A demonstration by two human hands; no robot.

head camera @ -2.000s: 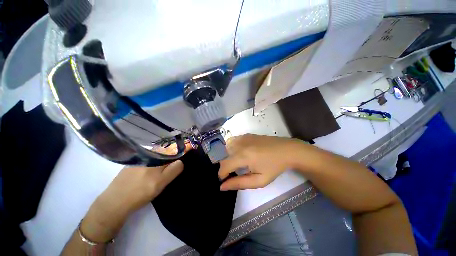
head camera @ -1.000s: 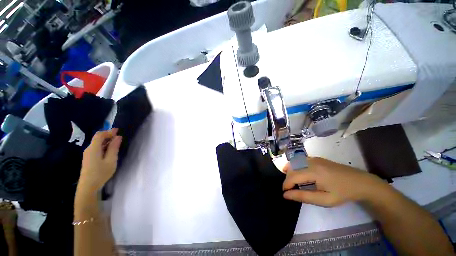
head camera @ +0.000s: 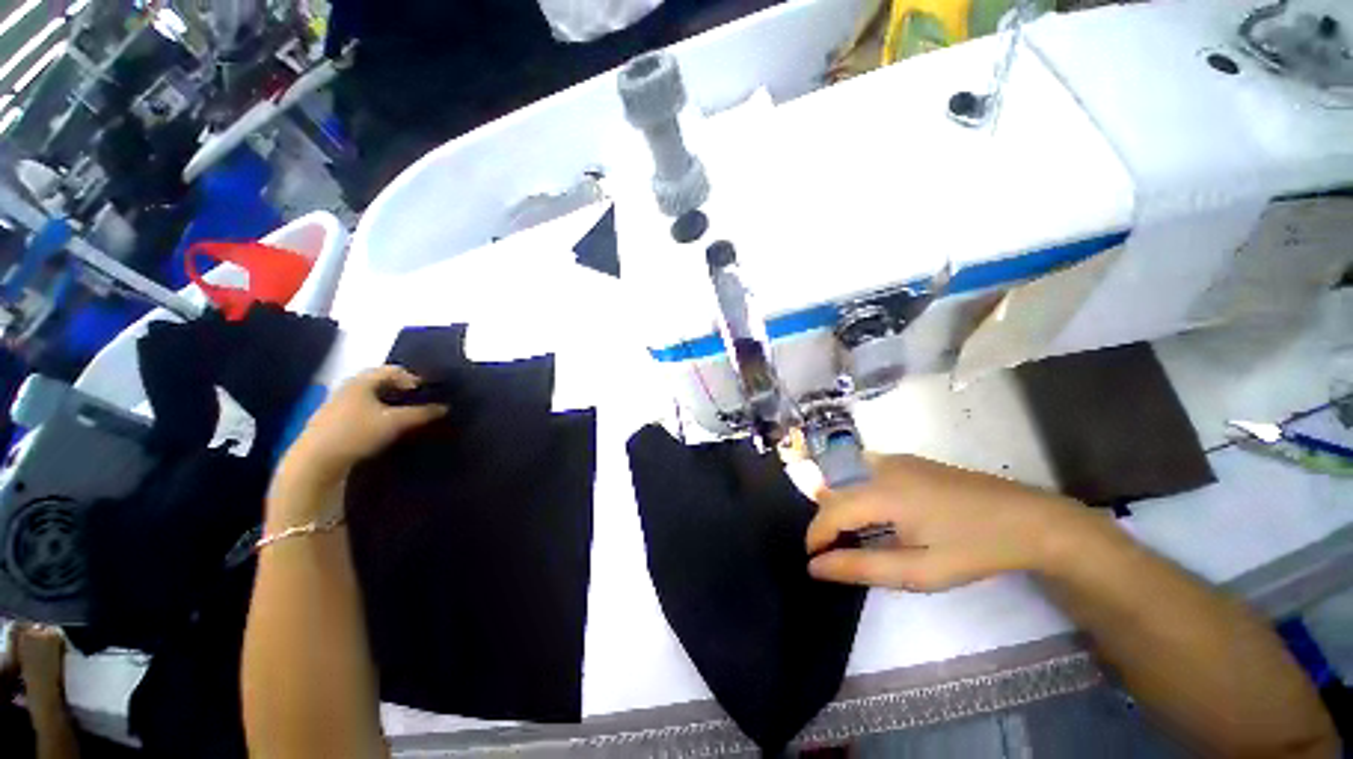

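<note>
A black garment piece (head camera: 735, 578) lies on the table with its upper end at the presser foot (head camera: 840, 449) of the white sewing machine (head camera: 920, 193). My right hand (head camera: 927, 527) is beside the foot, its fingers on the right edge of this piece. My left hand (head camera: 349, 430) holds the upper left edge of black cut panels (head camera: 482, 549) lying flat to the left, with notched upper ends. A gap of white table separates them from the piece at the needle.
A dark brown flat piece (head camera: 1120, 423) and thread snips (head camera: 1298, 442) lie right of the needle. A white bin with a red item (head camera: 260, 277), black fabric (head camera: 223, 356) and a grey machine part (head camera: 60, 489) are at left. Another person's hand (head camera: 42, 653) shows at lower left.
My left hand has left the piece at the needle, reached left and brought black panels onto the table beside it. My right hand stays by the foot. The view has swung left.
</note>
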